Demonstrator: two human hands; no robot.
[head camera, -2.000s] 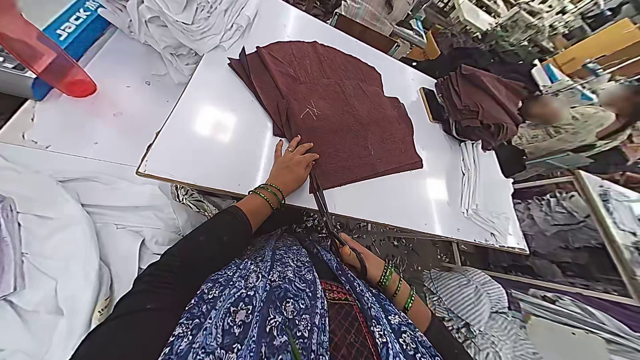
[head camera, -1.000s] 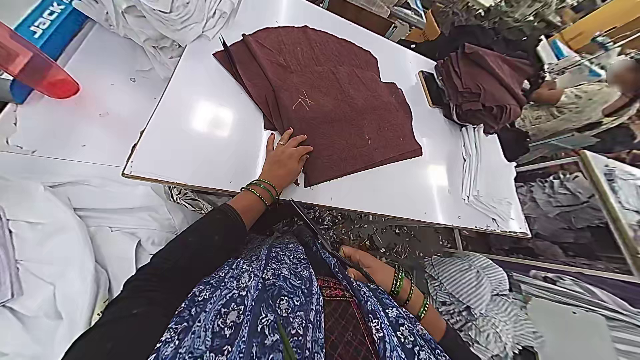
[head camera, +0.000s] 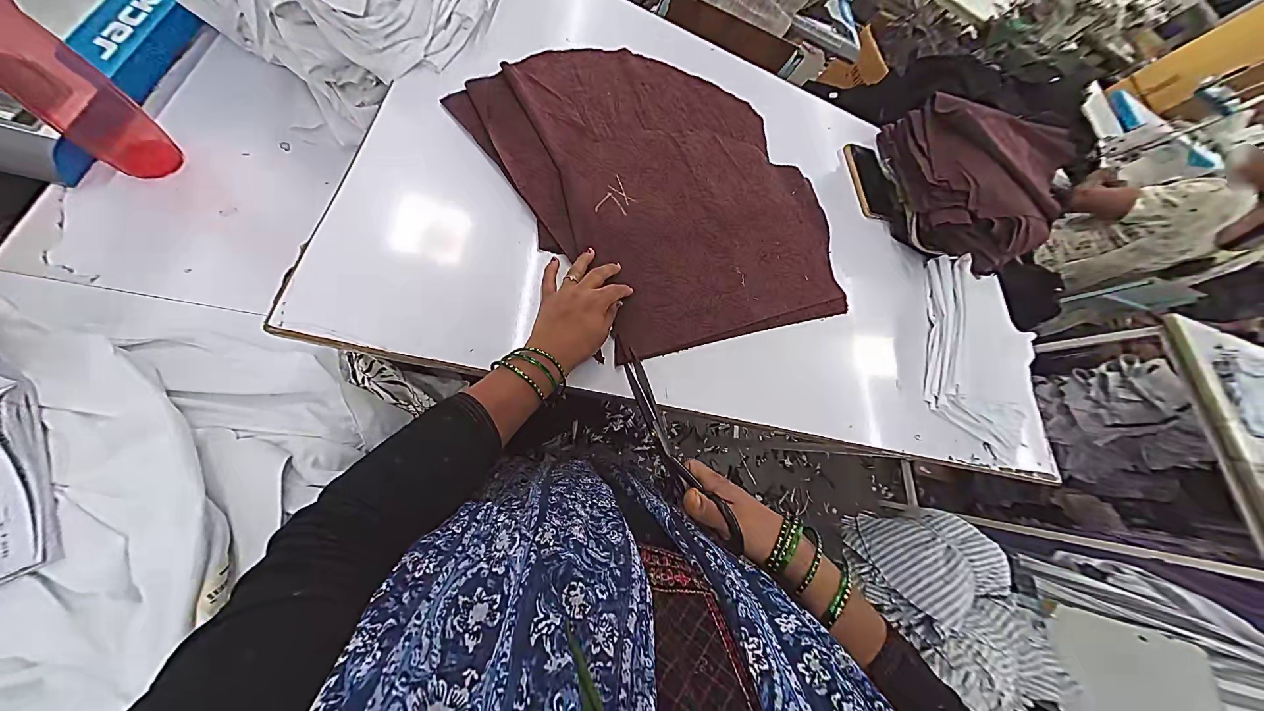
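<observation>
Several layers of maroon cut fabric (head camera: 681, 207) lie fanned on a white tabletop (head camera: 464, 296), with light chalk-like marks on the top piece. My left hand (head camera: 583, 306) rests at the lower left edge of the fabric, fingers spread, its fingertips on or against the cloth. In my right hand (head camera: 726, 504) is a pair of dark-handled scissors (head camera: 657, 425); the fingers are around the handles, and the blade tips reach the fabric's bottom corner near the table's front edge. Whether the blades are around the cloth cannot be told.
Folded maroon cloth (head camera: 968, 178), a phone (head camera: 867, 181) and white fabric strips (head camera: 945, 336) are at the table's right. White cloth (head camera: 109, 474) is heaped at left, below a red object (head camera: 109, 118). Another person's hand (head camera: 1104, 196) is near the maroon pile. Striped fabric (head camera: 928, 573) lies low right.
The scissors have moved up from below the table edge to the fabric's bottom corner since one second ago. My left hand stays by the fabric's lower left edge.
</observation>
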